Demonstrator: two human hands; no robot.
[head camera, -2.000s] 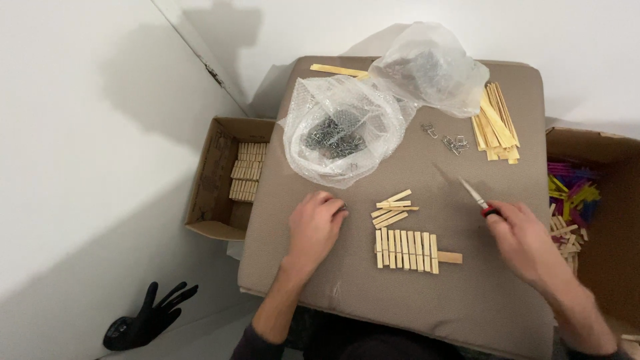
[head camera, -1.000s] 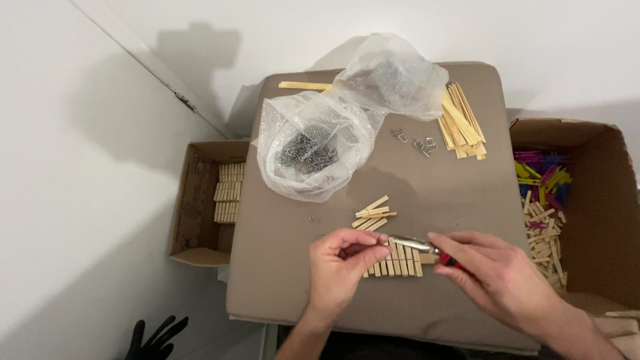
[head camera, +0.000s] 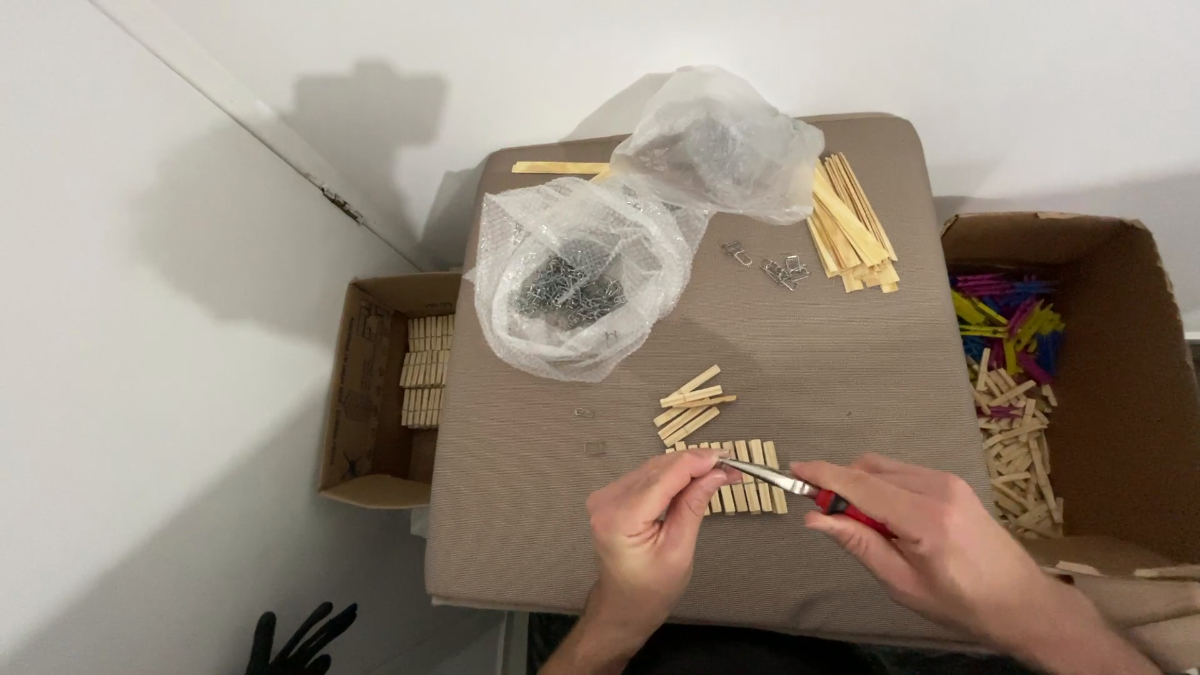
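My right hand (head camera: 923, 539) grips the red handle of needle-nose pliers (head camera: 778, 476), whose metal tip points left and meets the fingertips of my left hand (head camera: 652, 530). My left thumb and forefinger are pinched together at that tip; what lies between them is too small to tell. Both hands are over a row of wooden clothespins (head camera: 755, 487), partly hidden by the left hand. Just above the row is a small loose pile of wooden clothespin pieces (head camera: 692, 408). Two small wire pieces (head camera: 595, 447) lie on the cushioned surface left of the pile.
Bubble-wrap bag of metal springs (head camera: 572, 291), second plastic bag (head camera: 717, 145), loose springs (head camera: 786, 272) and wooden strips (head camera: 853, 225) occupy the cushion's (head camera: 525, 525) far part. A cardboard box (head camera: 375, 478) of clothespins stands left; another box (head camera: 1116, 394) with coloured and wooden pieces stands right. A black glove (head camera: 305, 642) is lower left.
Two seconds ago my hands were apart, the pliers in the right one. They came together over the clothespin row, and the pliers' tip now meets my left fingertips.
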